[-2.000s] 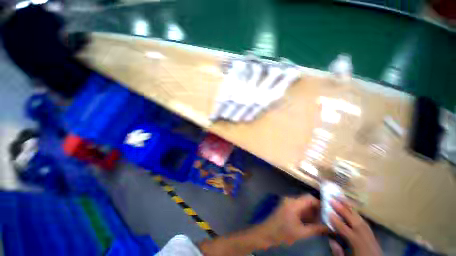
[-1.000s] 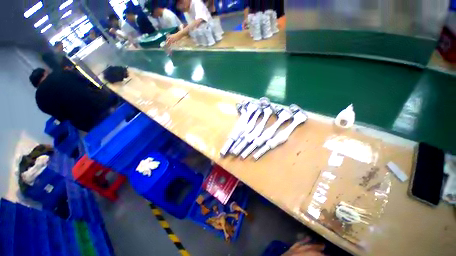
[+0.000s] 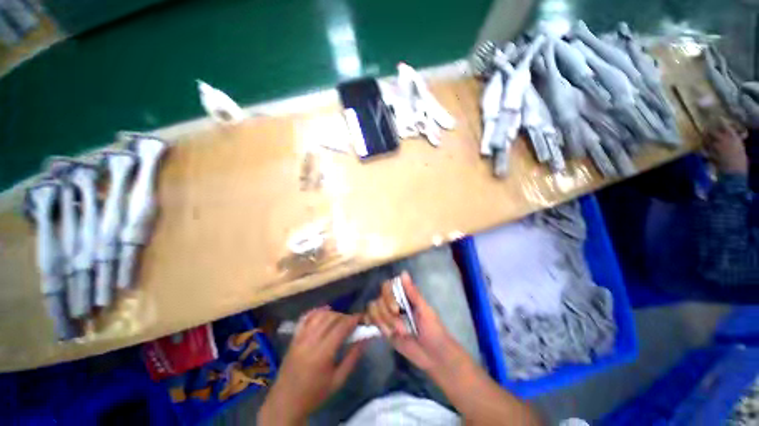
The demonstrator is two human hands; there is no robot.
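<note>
My left hand (image 3: 320, 345) and my right hand (image 3: 409, 320) are close together below the near edge of the bench (image 3: 250, 204). Between them they hold a pale handle body (image 3: 364, 333), mostly hidden by the fingers. A thin whitish piece (image 3: 403, 304) shows at my right hand's fingers; I cannot tell if it is part of the handle. A small tangle of white strips (image 3: 308, 241) lies near the table edge, with brown scraps around it.
Handle bodies lie in a row at left (image 3: 106, 225) and heaped at right (image 3: 574, 91). A glue bottle (image 3: 220, 104), phone (image 3: 369, 118) and gloves (image 3: 420, 106) lie along the belt. A blue bin (image 3: 628, 337) holds small grey pieces. Another person's hand (image 3: 726, 148) is at far right.
The view has swung right, bringing the heap and blue bin into sight. Both hands are now in view with a handle body between them; one second ago only part of one hand showed.
</note>
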